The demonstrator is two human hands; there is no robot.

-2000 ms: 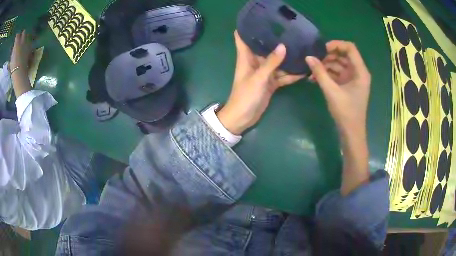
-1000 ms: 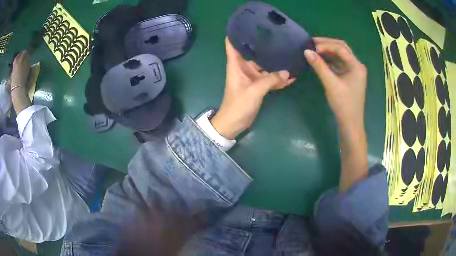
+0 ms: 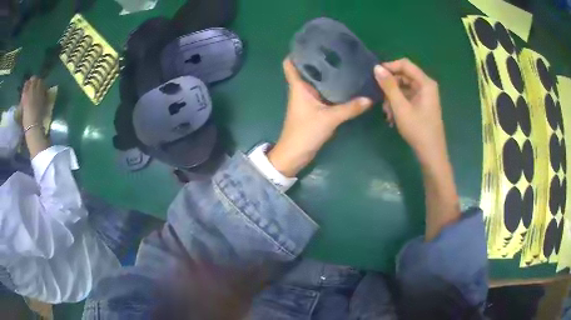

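Note:
A dark grey oval housing (image 3: 338,57) is held above the bench at upper centre, its face with small dark openings towards me. My left hand (image 3: 316,119) grips it along its lower left edge, thumb at the bottom. My right hand (image 3: 410,103) is at its right end, with thumb and forefinger pinched at the edge. A dark pad seems to lie at that end, but I cannot tell it apart from the housing. Pad sheets (image 3: 494,150), yellow with black ovals, lie stacked at the right.
A pile of dark housings (image 3: 169,112) lies at the left. Beyond it is a yellow sheet with black arcs (image 3: 91,59). Another person's hand (image 3: 36,103) and white sleeve (image 3: 53,231) are at the far left. Plain yellow paper (image 3: 510,17) lies at the top right.
The housing has turned and tilted in my left hand and sits slightly lower than a second ago. My right hand has shifted a little left and stays at its right end.

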